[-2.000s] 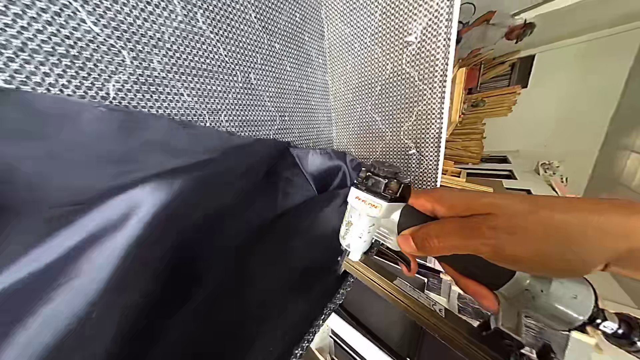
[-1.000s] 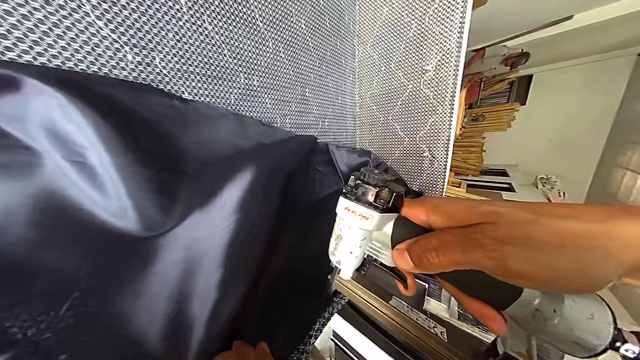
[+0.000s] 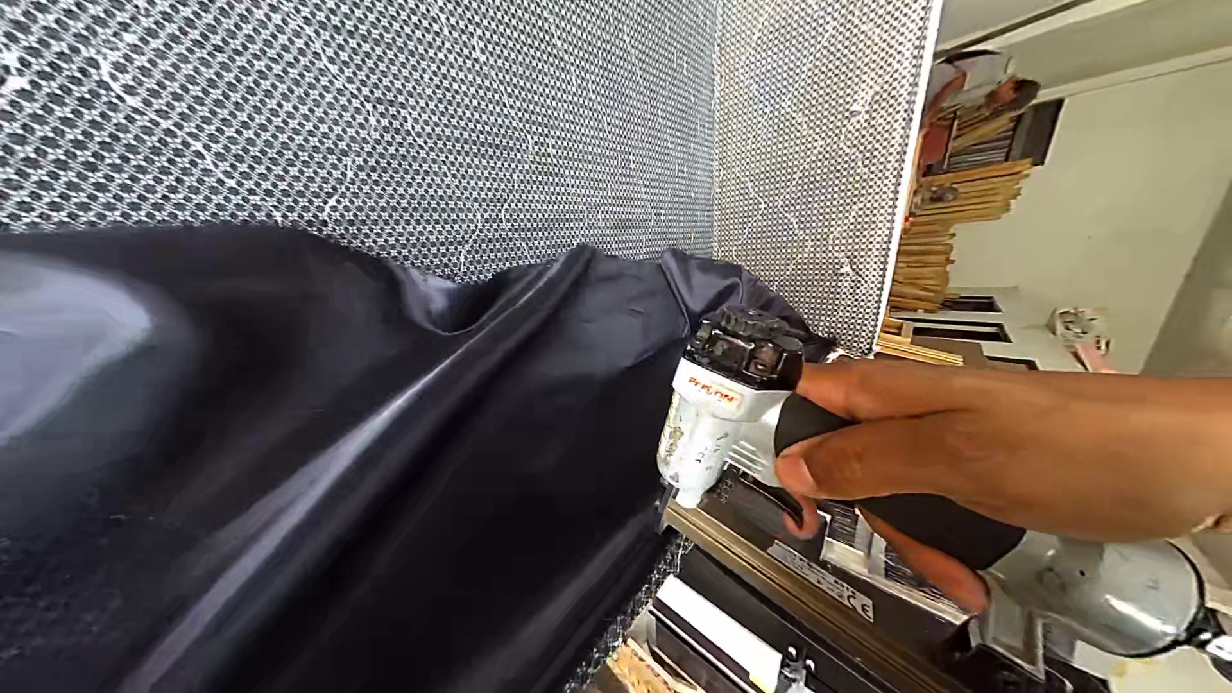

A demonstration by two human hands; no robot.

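Observation:
My right hand grips a white and black pneumatic stapler by its dark handle, a finger at the trigger. The tool's lower tip meets the edge of a shiny dark fabric sheet, which spreads over the left and middle with loose folds. Beside and above the fabric lies a grey-and-white mesh-patterned material. It meets a second, upright panel of the same pattern at a corner. My left hand is not in view.
A brown metal rail bearing a written label runs under the stapler. Below it lie a white bar and dark parts. Stacked wooden strips stand farther back, near another person and a pale wall.
The fingertips seen at the bottom edge one second ago are out of view. The dark fabric's folds have shifted. My right hand still holds the stapler.

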